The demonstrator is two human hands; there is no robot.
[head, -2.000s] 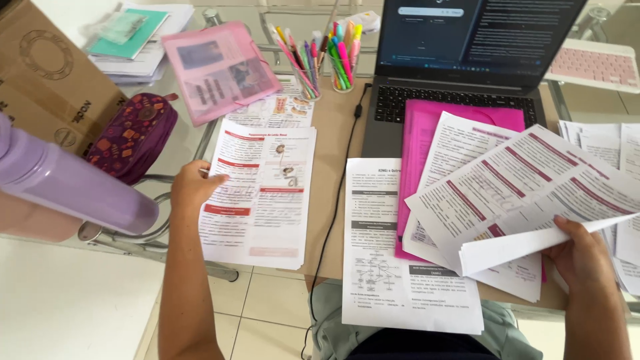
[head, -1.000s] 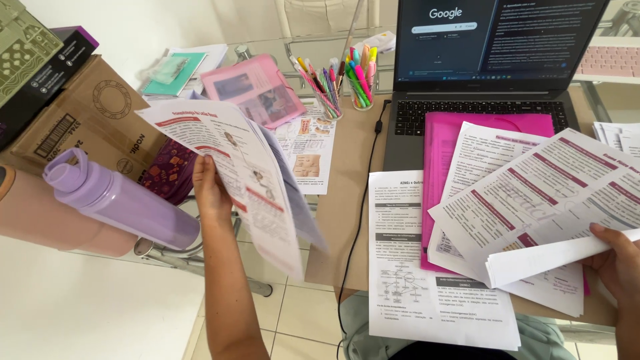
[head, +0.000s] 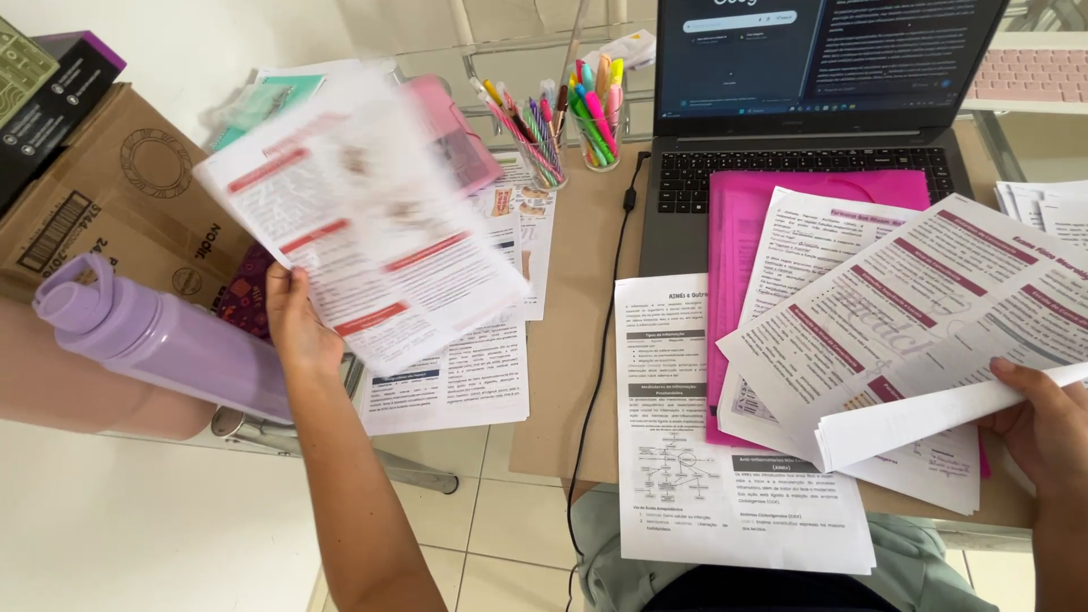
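My left hand grips the lower left edge of a printed sheet with red headings, which is raised and blurred over other printed papers at the table's left. My right hand holds a folded-over bundle of printed pages with maroon headings at the right. Under that bundle lie more printed sheets and a bright pink folder, which partly covers the laptop's keyboard. A printed sheet with grey headings lies at the table's front edge, beside the folder and partly over it or under it; I cannot tell which.
Behind stand an open laptop and two clear cups of pens and highlighters. A black cable crosses the table. At the left are a lilac bottle, a cardboard box and a pale pink folder.
My left hand, on the papers two seconds ago, has lifted red-headed paper, uncovering other printed pages beneath. My right hand still holds its bundle.
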